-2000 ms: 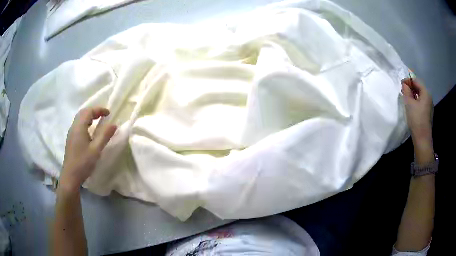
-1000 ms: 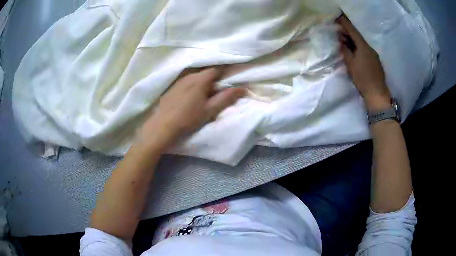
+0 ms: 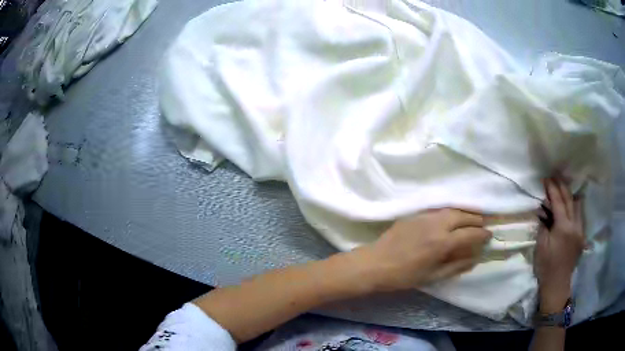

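A large cream-white garment (image 3: pixel 342 137) lies bunched in folds over the table, with thin seam lines across it. My left hand (image 3: pixel 438 250) is at its near edge, right of centre, fingers curled closed on a fold of the cloth. My right hand (image 3: pixel 560 230) is just to the right, fingers pointing away from me on the garment. A small dark thing, likely thread snips (image 3: pixel 546 216), shows at the inner side of my right hand. The fingertips of my right hand are partly lost against the folds.
The grey speckled table (image 3: pixel 151 185) has a curved near edge. Other cream cloth (image 3: pixel 89 41) lies at the far left, and a smaller white piece (image 3: pixel 26 154) hangs near the left edge. A bit of cloth or plastic shows at the top right corner.
The view has shifted left, showing more table there. My left hand has moved right along the garment's near edge, close to my right hand, and has closed on cloth. The garment's folds have changed.
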